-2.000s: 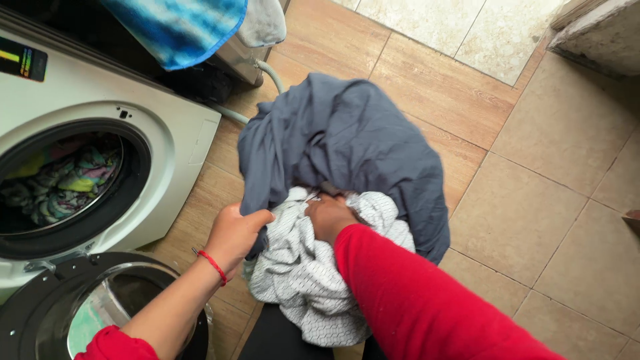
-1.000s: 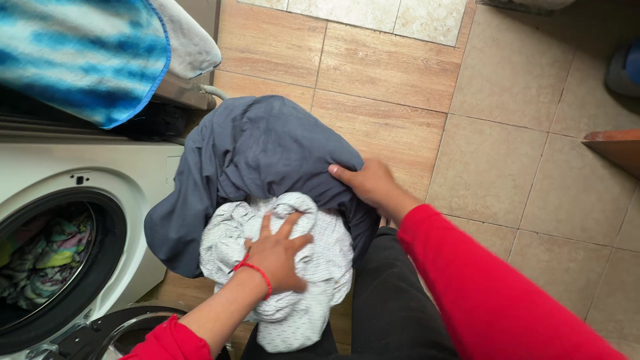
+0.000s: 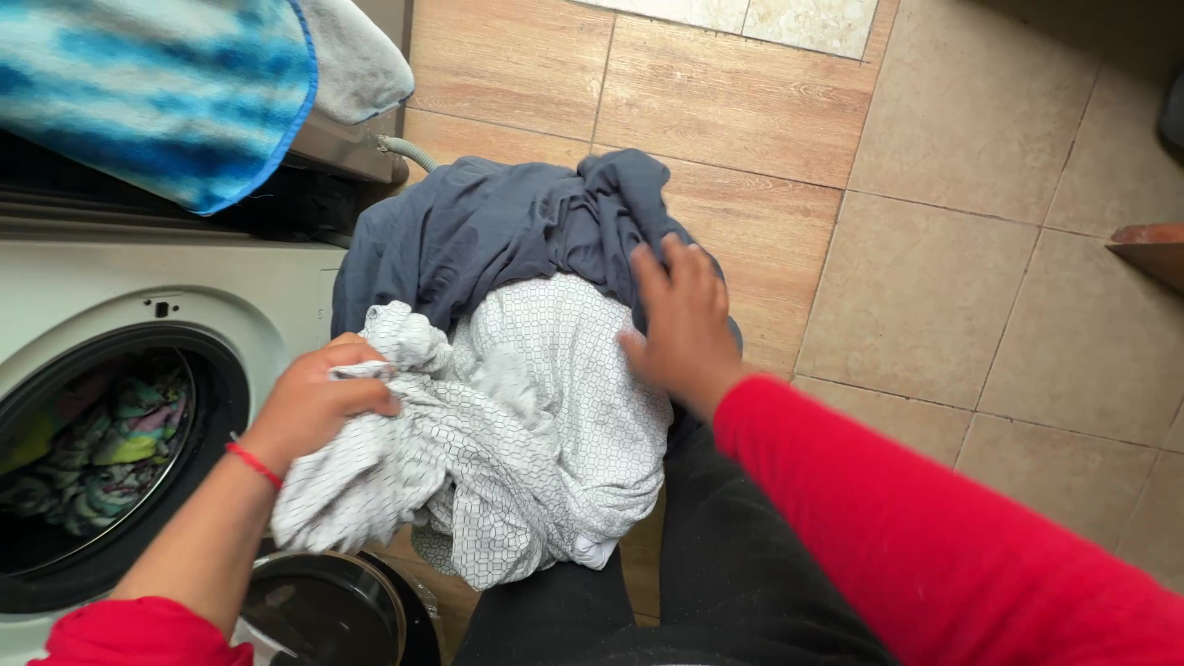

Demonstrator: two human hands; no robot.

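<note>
A bunched white patterned cloth (image 3: 555,398) lies on and in front of a dark grey cloth (image 3: 490,222), in a heap over my knees. My left hand (image 3: 324,398) grips a fold of the white cloth at its left side. My right hand (image 3: 680,324), somewhat blurred, is spread with its fingers apart at the right edge of the heap, over the line where the grey and white cloths meet. Whatever supports the heap is hidden under the cloths.
At left stands a white front-loading washing machine (image 3: 287,277), with colourful laundry (image 3: 120,444) in its drum. Its round door (image 3: 324,601) hangs open below. A blue and white towel (image 3: 166,83) drapes at upper left, near a grey hose (image 3: 407,150). Floor tiles (image 3: 925,277) extend right.
My left hand, spread on the white cloth a second ago, now grips a fold of it farther left. My right hand has let go of the grey cloth's edge. More of the white cloth is spread out.
</note>
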